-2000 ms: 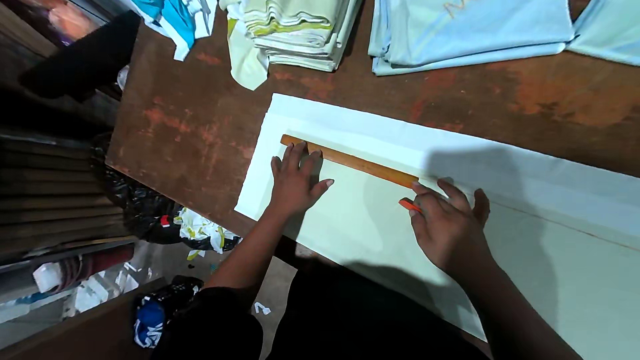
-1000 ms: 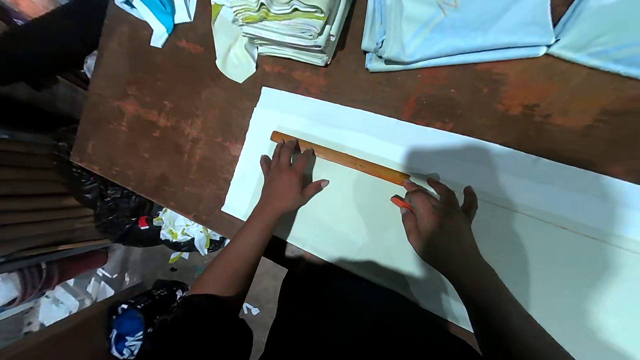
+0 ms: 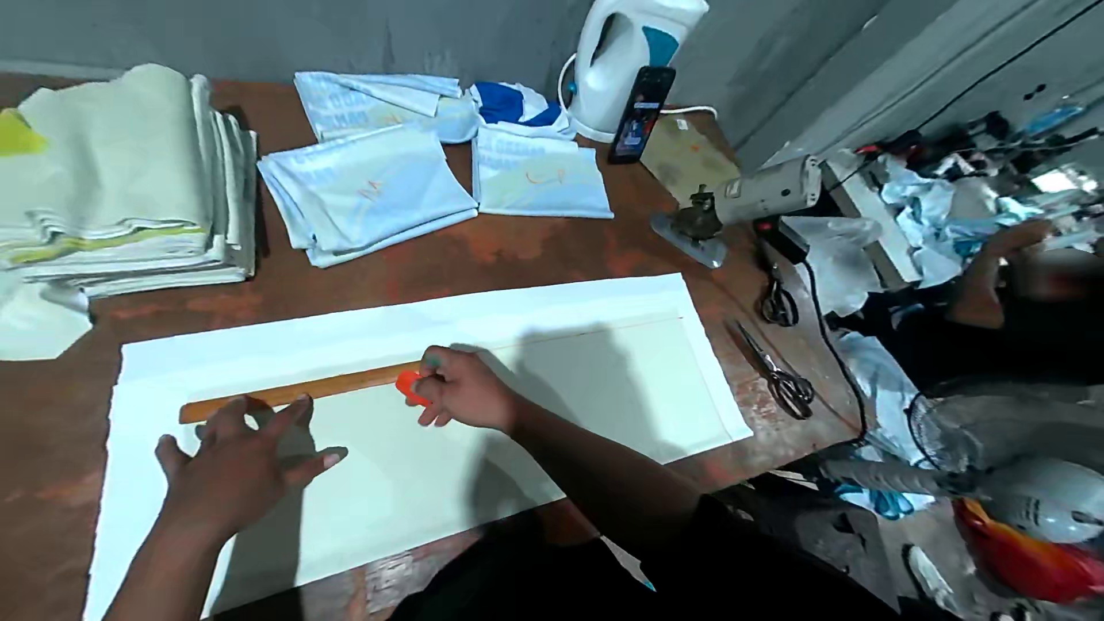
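A long white sheet [image 3: 414, 483], fabric or paper, lies flat on the brown table, with a thin line drawn on its right part. Across its left half lies a wooden ruler [image 3: 336, 384]. The spread fingers of my left hand [image 3: 237, 457] press on the ruler near its left end; the hand grips nothing. My right hand [image 3: 466, 388] is at the ruler's right end, its fingers closed on a small flat orange-red piece [image 3: 412, 388], possibly tailor's chalk. My fingers hide part of that piece and the ruler's right end.
Folded pale cloths [image 3: 129, 190] are stacked at back left, folded light-blue cloths [image 3: 371, 190] beside them. A white and blue plastic appliance [image 3: 621, 69], a phone [image 3: 642, 116], a handheld cutting machine [image 3: 742, 203] and scissors [image 3: 776, 375] stand or lie at right. Another person [image 3: 992, 293] is beyond.
The view has swung far to the right, bringing in the sheet's right end and the scissors. Both hands stay at the ruler, and the orange-red piece remains in my right hand.
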